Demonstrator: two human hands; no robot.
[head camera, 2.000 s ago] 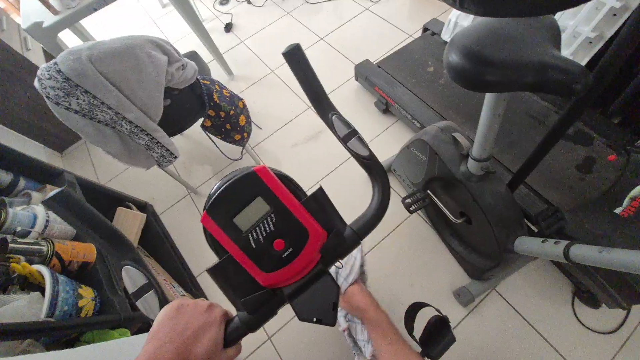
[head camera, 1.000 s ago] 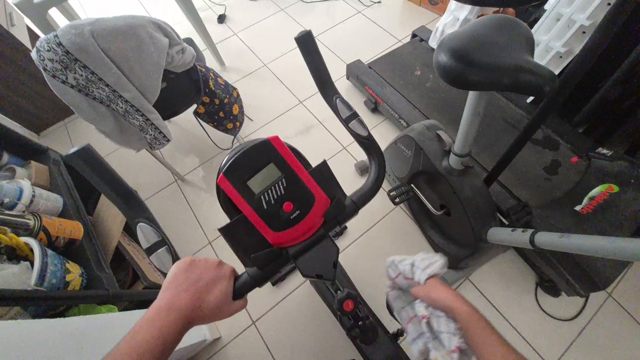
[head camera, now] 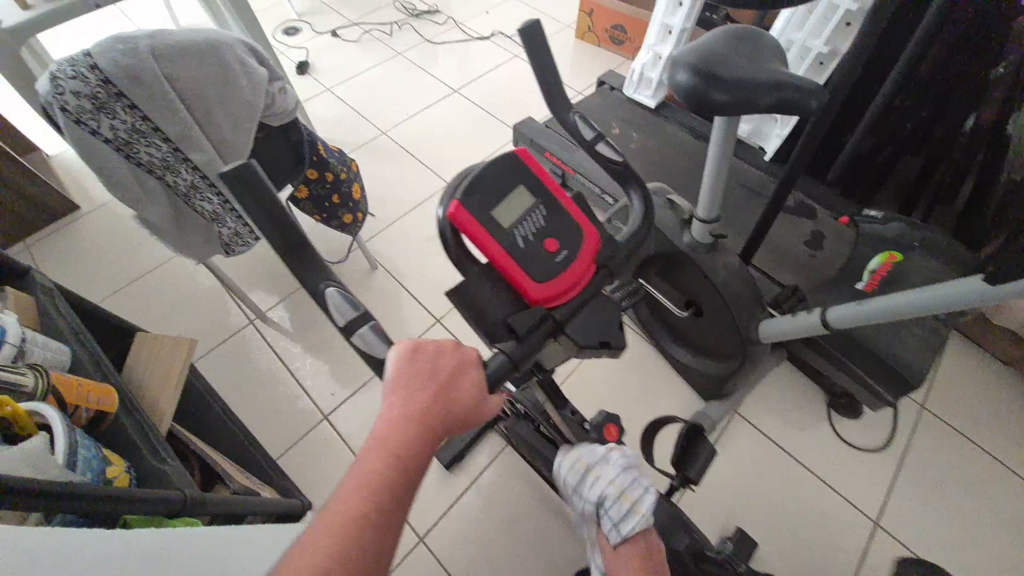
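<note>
My left hand [head camera: 438, 388] is closed around the black handlebar [head camera: 512, 364] of an exercise bike, just below its red and black display console [head camera: 524, 228]. Lower down, a white checked cloth [head camera: 608, 490] covers most of my right hand [head camera: 632, 552], which presses it against the bike's black frame [head camera: 532, 444]. Close above the cloth is a black knob with a red centre [head camera: 610, 430]. One curved handlebar arm rises on each side of the console. The fingers inside the cloth are hidden.
A second exercise bike with a black saddle [head camera: 732, 72] and a treadmill [head camera: 840, 240] stand at the right. A chair draped with a grey towel [head camera: 184, 104] is at the upper left. A black shelf unit [head camera: 232, 448] with cans and wood pieces lies lower left. Cables [head camera: 400, 28] cross the tiled floor.
My right hand with the cloth has moved from beside the bike onto its lower frame. My left hand still grips the handlebar, which has swung round with the console. The view has shifted.
</note>
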